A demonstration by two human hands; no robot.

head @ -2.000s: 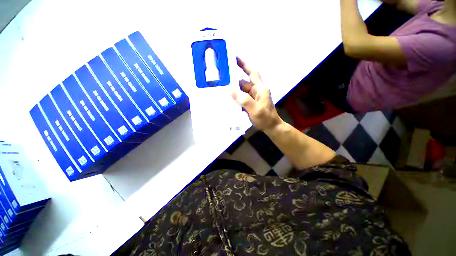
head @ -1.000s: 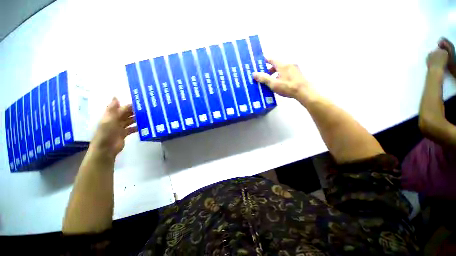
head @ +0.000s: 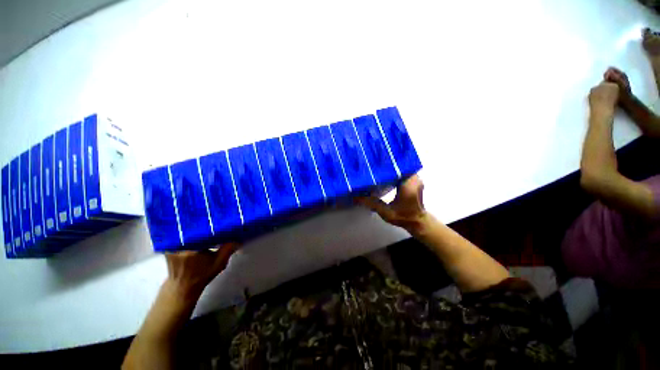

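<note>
A row of blue retail boxes (head: 282,177) stands side by side in front of me, slightly blurred, with thin white lines between the boxes. My left hand (head: 199,264) holds the row at its lower left end, with the fingers partly hidden beneath or behind it. My right hand (head: 402,206) holds it at the lower right end, with the thumb along the near side. The row looks tilted and brought close to me; whether it is clear of the table cannot be told.
A second row of blue boxes (head: 51,184) stands at the left on the white table (head: 499,94), its white end face towards the held row. Another person's forearms (head: 604,137) rest at the table's right side. Checkered floor (head: 579,300) shows at the lower right.
Both hands have moved from the ends of the row to its near lower side. The row has shifted left and nearer to me and turned, so the lettering no longer shows clearly.
</note>
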